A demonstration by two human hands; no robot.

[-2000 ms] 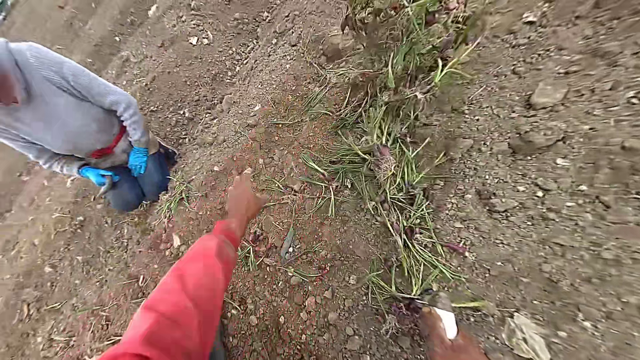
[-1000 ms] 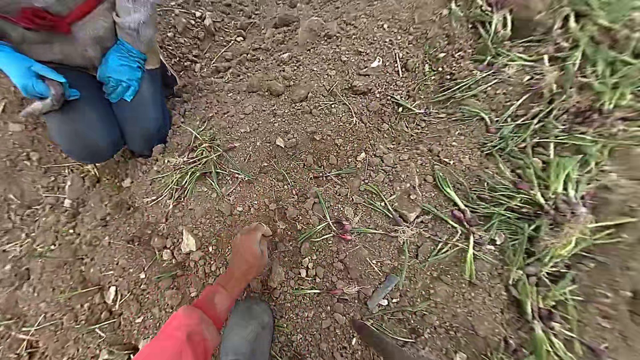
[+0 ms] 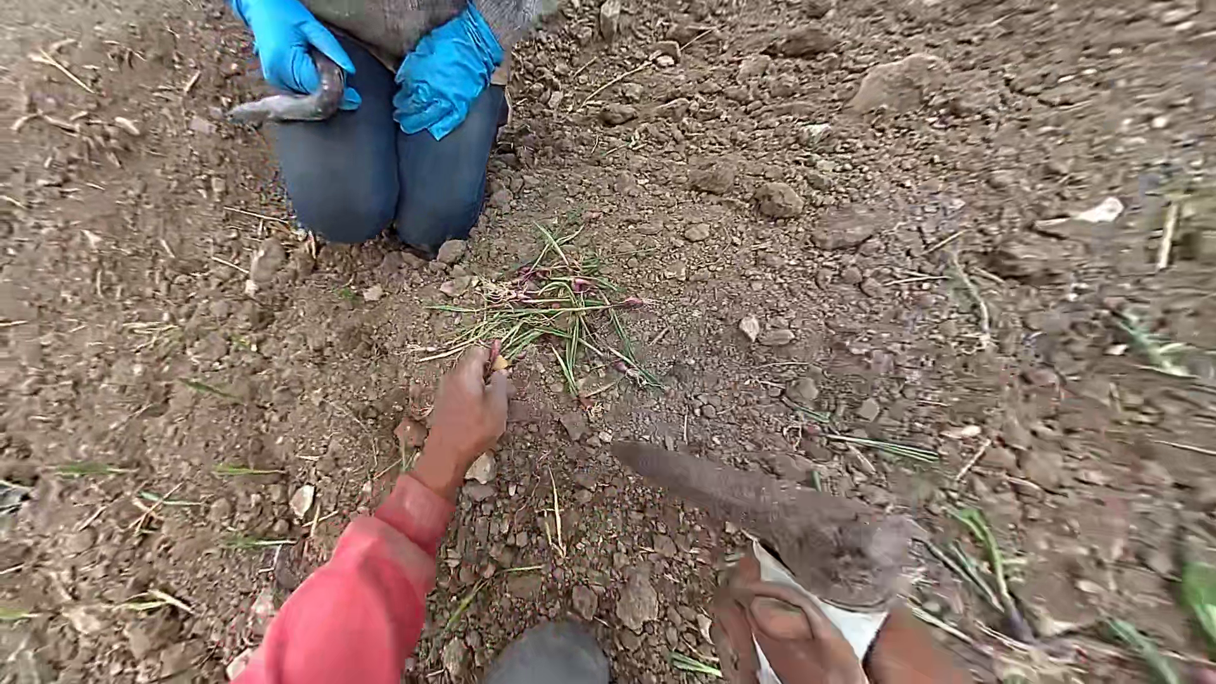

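Observation:
My left hand (image 3: 465, 408), in a red sleeve, is closed at the near edge of a small pile of onion seedlings (image 3: 560, 309); a bit of something reddish and yellowish shows at its fingertips, too small to name. My right hand (image 3: 793, 622), with white material wrapped at the palm, grips a soil-covered tool with a broad, pointed metal blade (image 3: 741, 489). The blade points left, low over the loose soil, to the right of my left hand. Green leaves and purplish bulbs lie tangled in the pile.
A person in blue gloves (image 3: 446, 71) kneels just beyond the pile, holding a curved dark tool (image 3: 299, 100). The toe of a grey boot (image 3: 546, 655) shows at the bottom. Stones (image 3: 779, 199) and scattered seedlings (image 3: 988, 556) lie on the soil.
The view has swung left, toward the kneeling person. My left hand has come to the seedling pile near that person's knees. The blade in my right hand now shows much more fully.

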